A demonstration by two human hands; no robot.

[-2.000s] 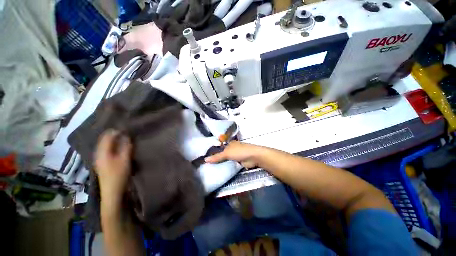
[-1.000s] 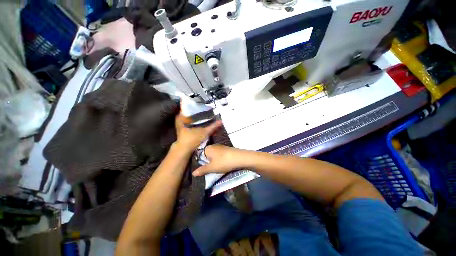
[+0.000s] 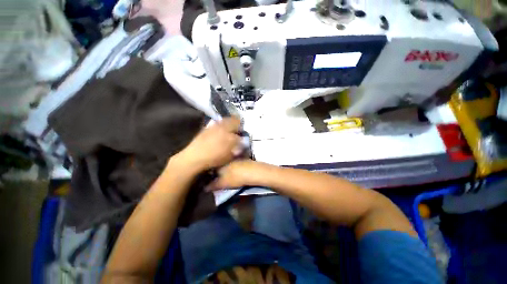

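A dark brown-grey knit garment section lies heaped left of the needle and hangs over the table's front edge. White and dark striped fabric runs from behind it towards the presser foot of the white sewing machine. My left hand grips the fabric edge just in front of the presser foot. My right hand is close below it, fingers closed on the fabric at the table edge. The picture is blurred, and the fingertips partly hide the held edge.
Yellow-handled snips and a greyish box lie under the machine arm. A red item and a yellow item are at the right end. A ruler strip runs along the front edge. A blue basket is below right.
Since two seconds ago, my left hand has moved right from the dark garment to the fabric near the presser foot. The dark section now lies spread further left. Since one second ago, the view has shifted.
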